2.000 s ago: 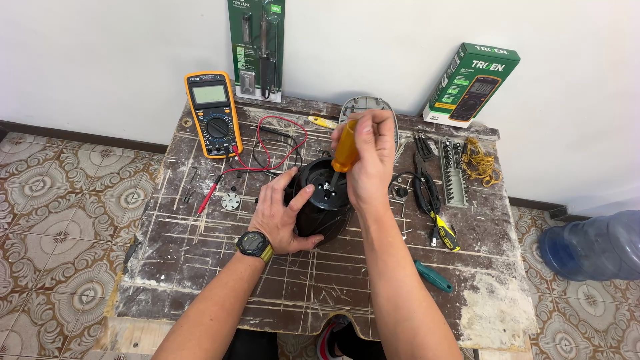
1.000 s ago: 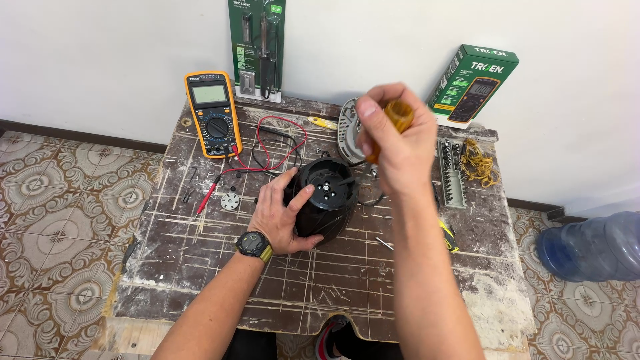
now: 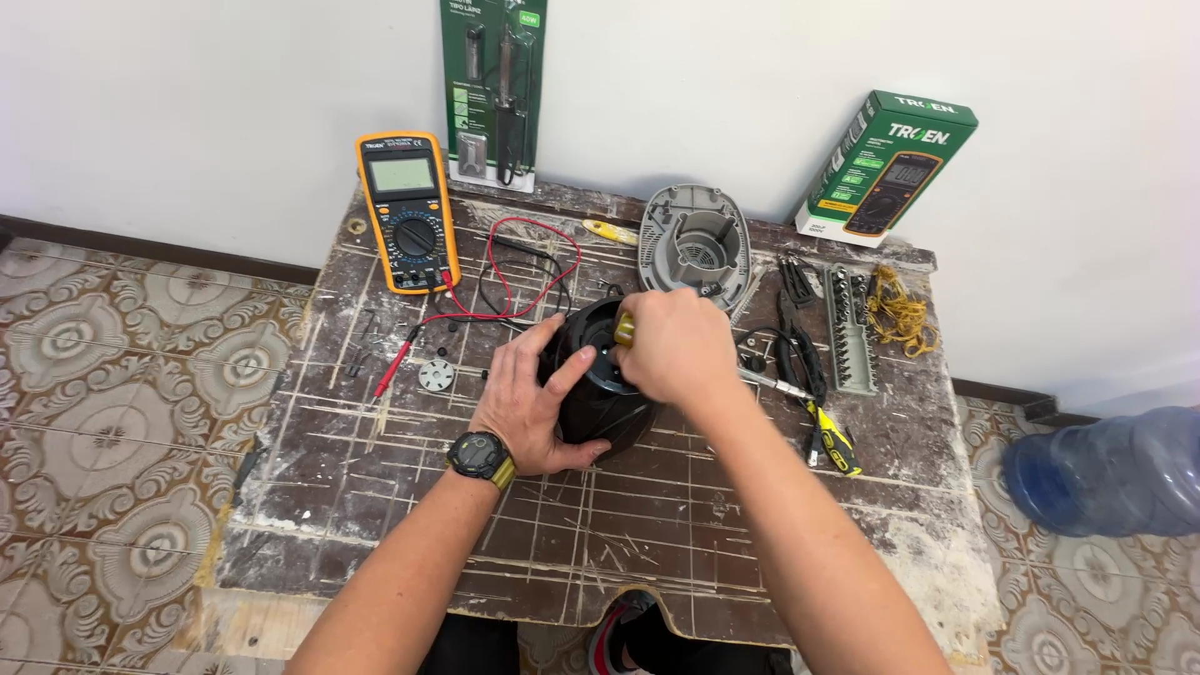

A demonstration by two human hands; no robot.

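Note:
A black plastic appliance housing (image 3: 607,412) stands at the middle of the table, its round recessed end facing up. My left hand (image 3: 539,403), with a watch on the wrist, is wrapped around its left side, thumb at the front and fingers at the rim. My right hand (image 3: 680,347) is closed around the yellow translucent handle of a screwdriver (image 3: 625,328) over the recess; its tip is hidden. Behind lies a grey plastic appliance cover (image 3: 695,246). A slotted metal disc (image 3: 436,375) is to the left of the housing.
An orange multimeter (image 3: 409,213) with red and black leads stands back left, near a packaged soldering iron (image 3: 494,94). At right are a multimeter box (image 3: 886,169), a socket tray (image 3: 851,328), pliers (image 3: 799,347), yellow cord (image 3: 900,311) and a yellow-black cutter (image 3: 832,441). A water jug (image 3: 1106,473) lies beyond the table (image 3: 581,562).
My right hand lifted up and to the right with the screwdriver, then came back down over the housing. A teal-handled tool seen earlier at the right is now out of sight. My left hand stays put.

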